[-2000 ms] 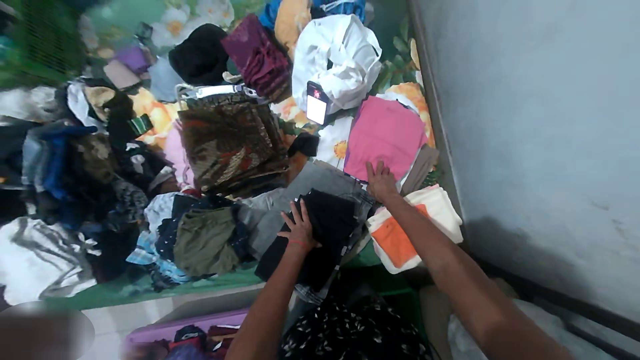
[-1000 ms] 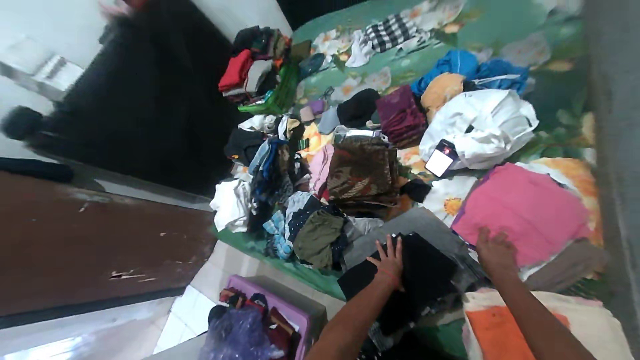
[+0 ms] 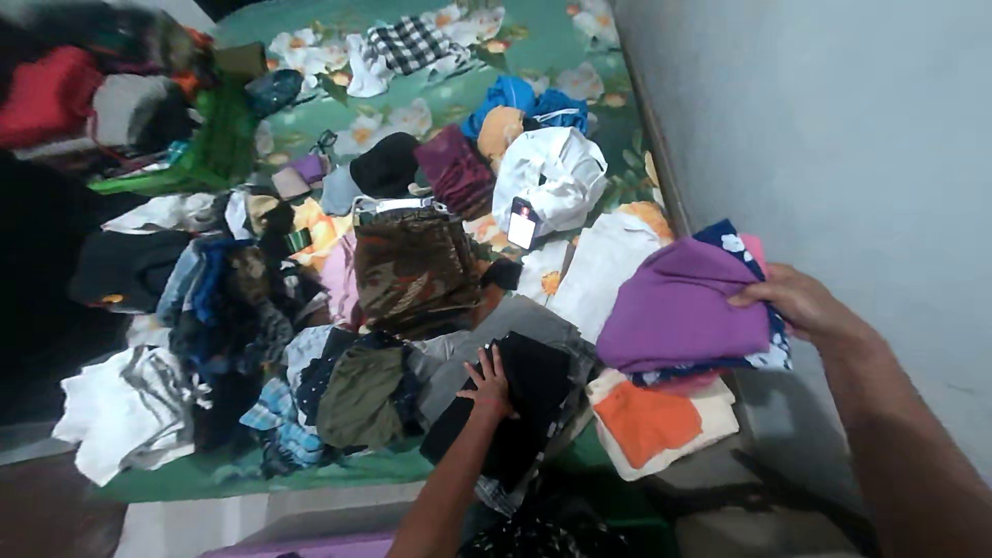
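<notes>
My left hand [image 3: 490, 384] lies with fingers spread on a folded black cloth [image 3: 535, 372], which rests on grey garments [image 3: 504, 318]. At the right, my right hand [image 3: 790, 302] grips the edge of a folded bundle with a purple cloth [image 3: 682, 310] uppermost and navy floral and pink cloth under it. The bundle is held above a cream cloth with an orange patch [image 3: 651, 422]. White folded cloth [image 3: 608, 271] lies to its left. A brown patterned folded stack [image 3: 415, 271] and an olive garment [image 3: 364, 395] lie left of my left hand.
A green basket [image 3: 225, 139] of clothes stands at the upper left. A phone [image 3: 523, 223] leans on a white bundle [image 3: 550, 174]. White garments [image 3: 128, 411] lie at the left edge of the floral-covered bed [image 3: 372, 465]. A grey wall [image 3: 821, 139] rises at the right.
My right hand, earlier on the pink cloth, now holds a bundle with purple cloth on top, and white cloth shows where the pink lay. My left hand stays on the black cloth.
</notes>
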